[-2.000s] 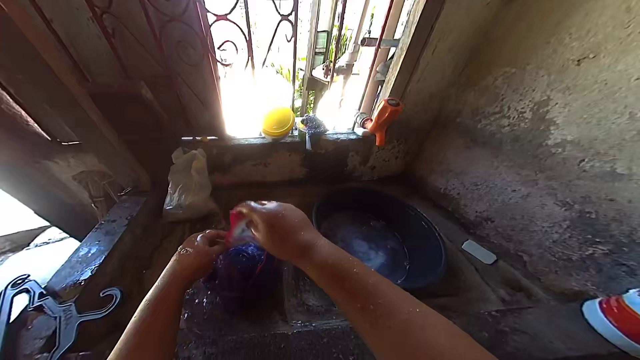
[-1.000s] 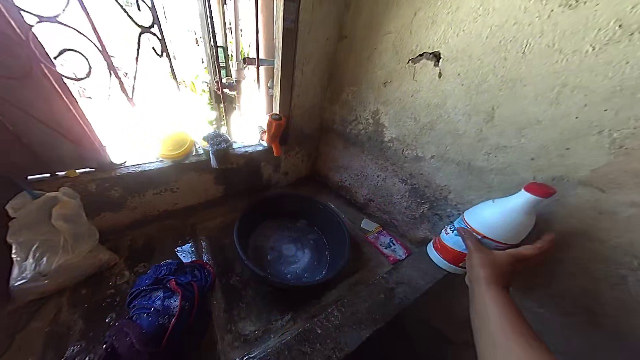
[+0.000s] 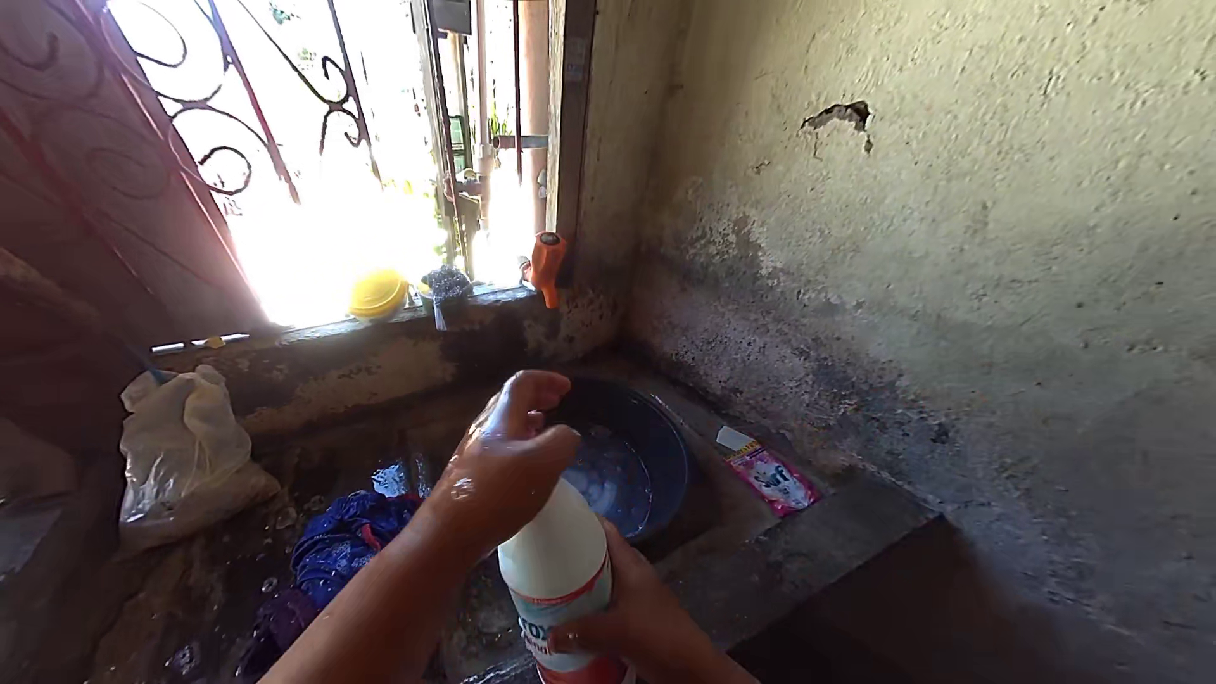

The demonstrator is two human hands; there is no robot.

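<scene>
My right hand (image 3: 632, 608) is closed around the body of a white plastic bleach bottle (image 3: 556, 551) with a red and blue label. At the bottle's top is my left hand (image 3: 513, 451), its fingers curled; they hide the cap, and whether they grip it cannot be told. Behind the hands stands a dark round basin (image 3: 670, 456) with cloudy, sudsy water. Wet blue clothing (image 3: 342, 546) lies heaped on the dark concrete sink slab, left of my left forearm. A pink sachet (image 3: 774, 480) rests on the ledge right of the basin.
A whitish plastic bag (image 3: 190, 456) stands at the left. On the window sill are a yellow round container (image 3: 378, 293) and a scrubbing brush (image 3: 445, 285). An orange tap (image 3: 548, 268) sticks out beside the window frame. A rough plastered wall (image 3: 950, 285) bounds the right side.
The bottle, held out at the right a second ago, is now in front of me, near the basin. My left hand has come into view at its top. The view has swung back left somewhat.
</scene>
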